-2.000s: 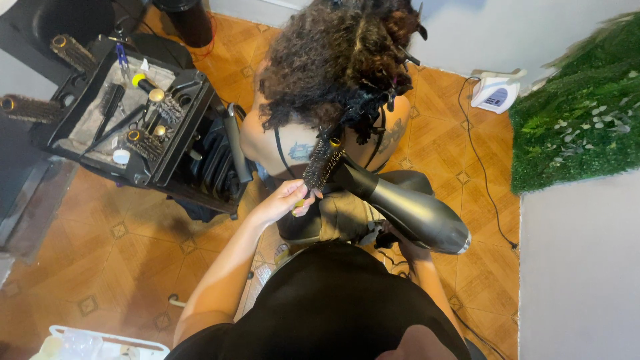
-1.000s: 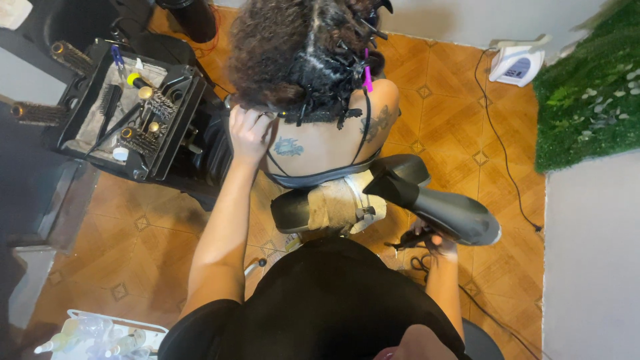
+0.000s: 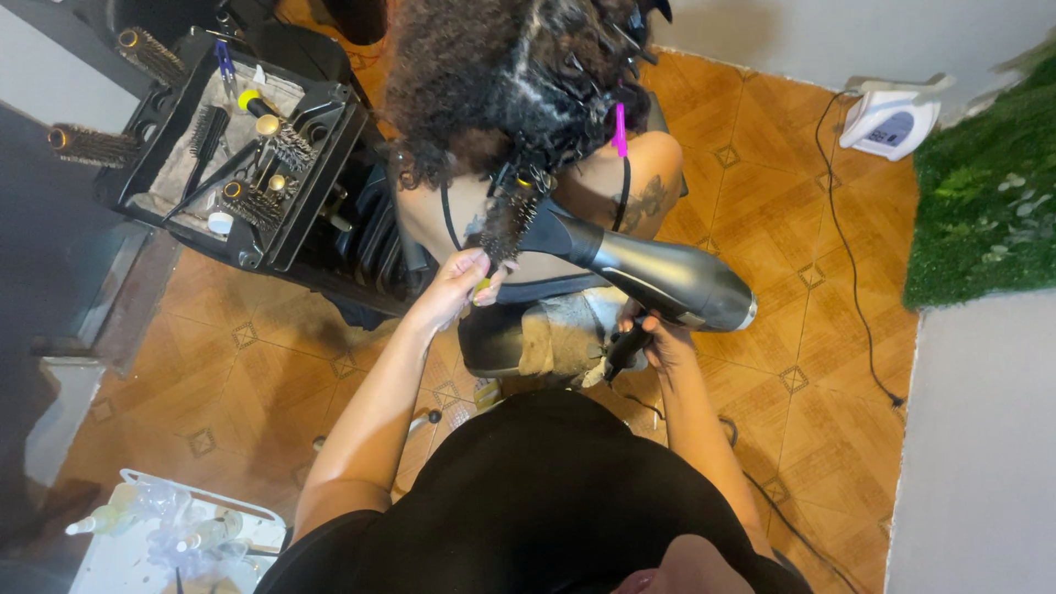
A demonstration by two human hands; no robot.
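My left hand (image 3: 467, 285) grips the handle of a round hairbrush (image 3: 509, 221), whose bristled barrel touches the ends of a lock at the seated person's nape. My right hand (image 3: 660, 337) is closed on the handle of a black and grey hair dryer (image 3: 672, 276). The dryer's nozzle points left, right beside the brush. The person's dark curly hair (image 3: 470, 74) hangs loose on the left; dark clips and a pink hair clip (image 3: 620, 130) sit in it on the right. The seated person faces away from me.
A black salon trolley (image 3: 285, 239) at the left holds round brushes, a flat brush (image 3: 206, 136) and clips. A white tray (image 3: 124, 569) with bottles stands at the lower left. Cords run over the tiled floor at the right, near a white device (image 3: 889, 124).
My left hand was at the hair left of the nape one second ago; now it is further right, with the brush beside the nozzle. The dryer has moved up and left to the nape.
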